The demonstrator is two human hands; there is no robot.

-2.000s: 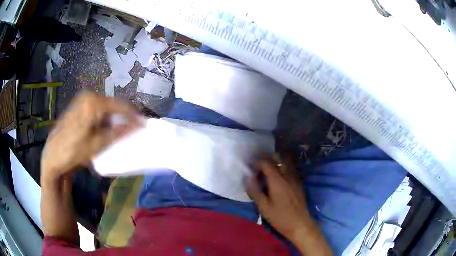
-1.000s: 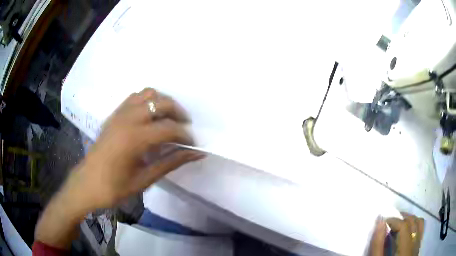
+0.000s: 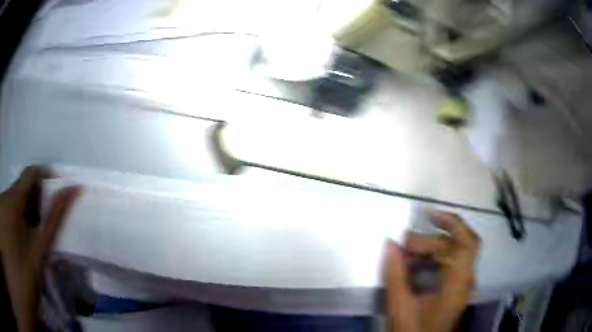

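Note:
A long white fabric piece (image 3: pixel 234 227) spans the front of the white machine table, blurred and hard to tell from the tabletop. My left hand (image 3: pixel 32 240), cut off by the left edge, has its thumb and a finger around the piece's left end. My right hand (image 3: pixel 431 266) is at its right end, fingers curled and pinching near the corner. The presser foot area (image 3: pixel 344 84) is dark and blurred behind the piece. A glare covers part of the machine.
A curved brown-black piece (image 3: pixel 224 149) sits at the bed corner, with a dark seam running right. Dark thread snips (image 3: pixel 509 204) lie at the right. A brass-coloured knob (image 3: pixel 452 111) shows on the machine head. Blue trousers and white cloth show below the table edge.
The view has moved from the lap to the table, then turned right towards the machine. The white piece was lifted from the lap and now lies level along the table front between both hands.

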